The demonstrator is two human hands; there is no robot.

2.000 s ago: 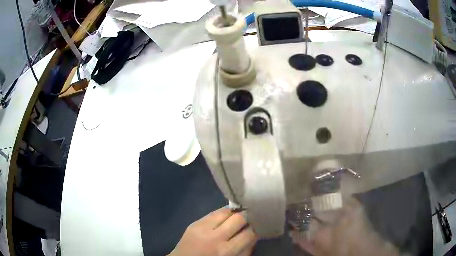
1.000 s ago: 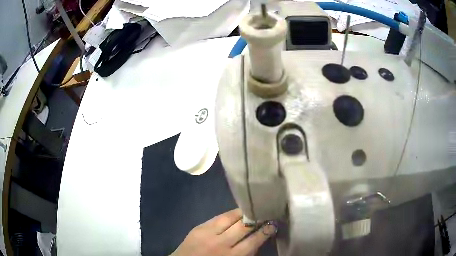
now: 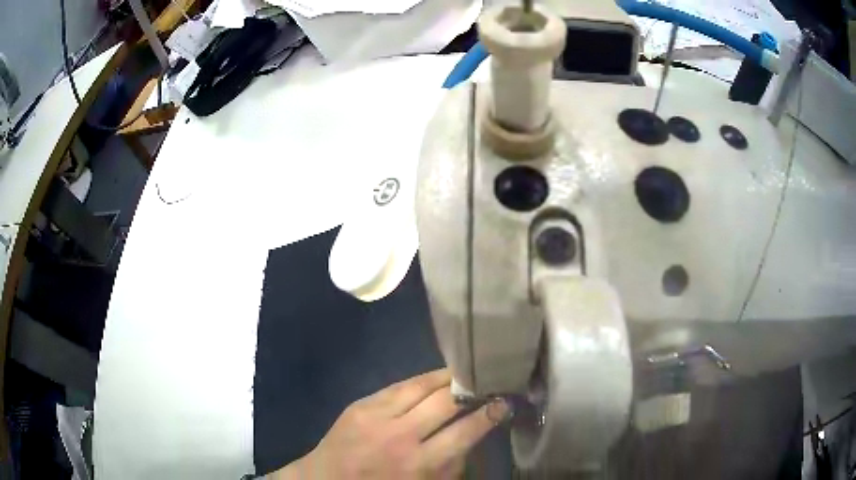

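Dark fabric [image 3: 324,337] lies flat on the white machine table, under and left of the off-white sewing machine head [image 3: 497,281]. It also shows dimly right of the curved lever guard [image 3: 587,366]. My left hand [image 3: 399,427] rests palm down on the fabric, with its fingertips at the lower edge of the head. The fingertips are partly hidden, and I cannot tell whether they pinch anything. The needle and presser foot are hidden by the head and fingers. My right hand is not in view.
A long white oval lamp or device [image 3: 371,258] stands left of the head, over the fabric. A black coil [image 3: 235,61] and white papers [image 3: 385,28] lie at the back. A blue hose [image 3: 699,23] runs behind the head. Small dark tools [image 3: 821,436] lie at the far right.
The head and guard now sit farther right in the picture than two seconds ago. My right hand, seen beside the guard then, no longer shows. My left hand stays at the head's lower edge.
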